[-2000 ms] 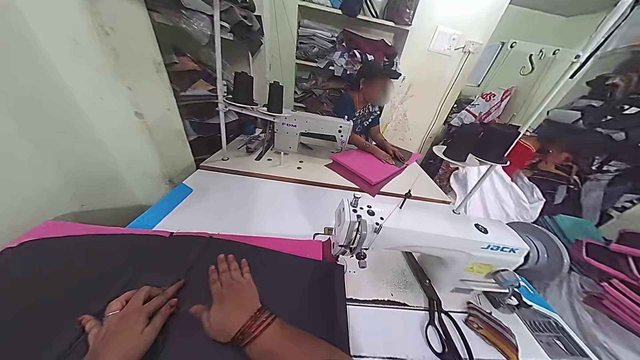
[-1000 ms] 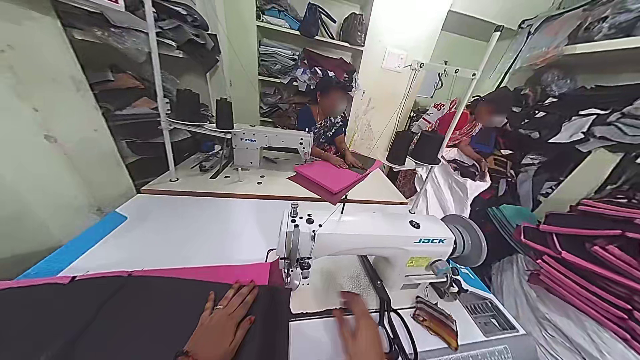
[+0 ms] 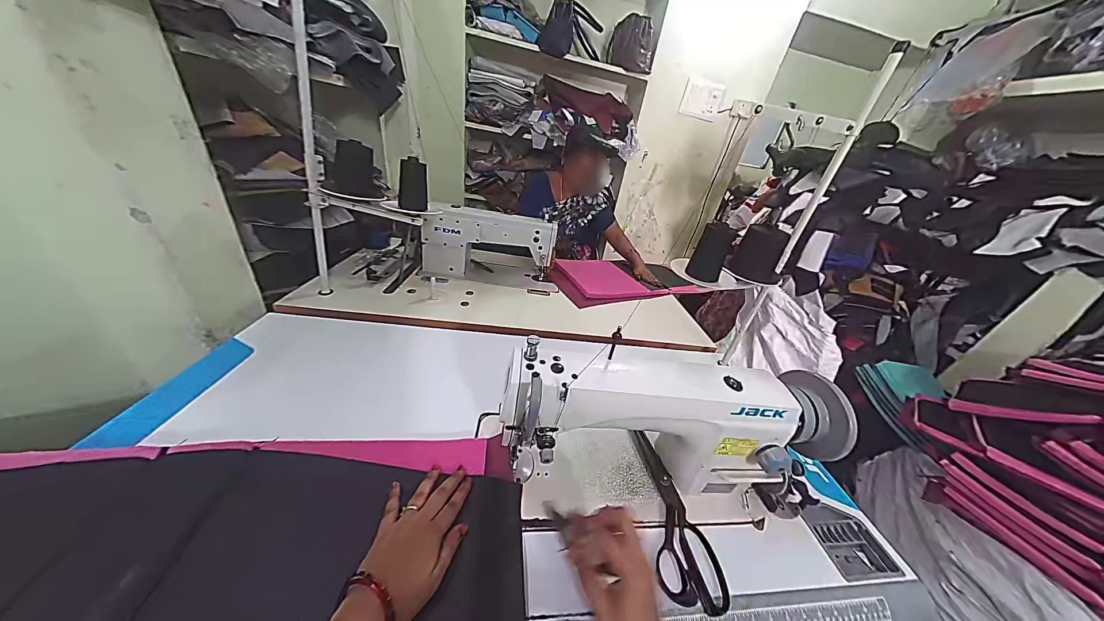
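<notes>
My left hand (image 3: 418, 539) lies flat, fingers spread, on black fabric (image 3: 233, 535) with a pink layer (image 3: 371, 453) showing along its far edge. The fabric reaches the needle end of a white Jack sewing machine (image 3: 655, 401). My right hand (image 3: 608, 552), blurred by motion, is over the table just right of the fabric, its fingers closed on a small greyish object whose kind I cannot tell. Black-handled scissors (image 3: 681, 535) lie beside that hand, their blades toward the machine bed.
A clear ruler (image 3: 802, 611) lies at the near table edge. Behind stands a second sewing machine (image 3: 487, 237) with pink pieces (image 3: 595, 280), where a person (image 3: 578, 203) works. Thread cones (image 3: 711, 250) stand behind my machine. Pink-edged black pieces (image 3: 1018, 466) are piled at right.
My right hand has left the black fabric and moved right, toward the scissors; it now holds something small. My left hand has moved to the fabric's right part, near the machine.
</notes>
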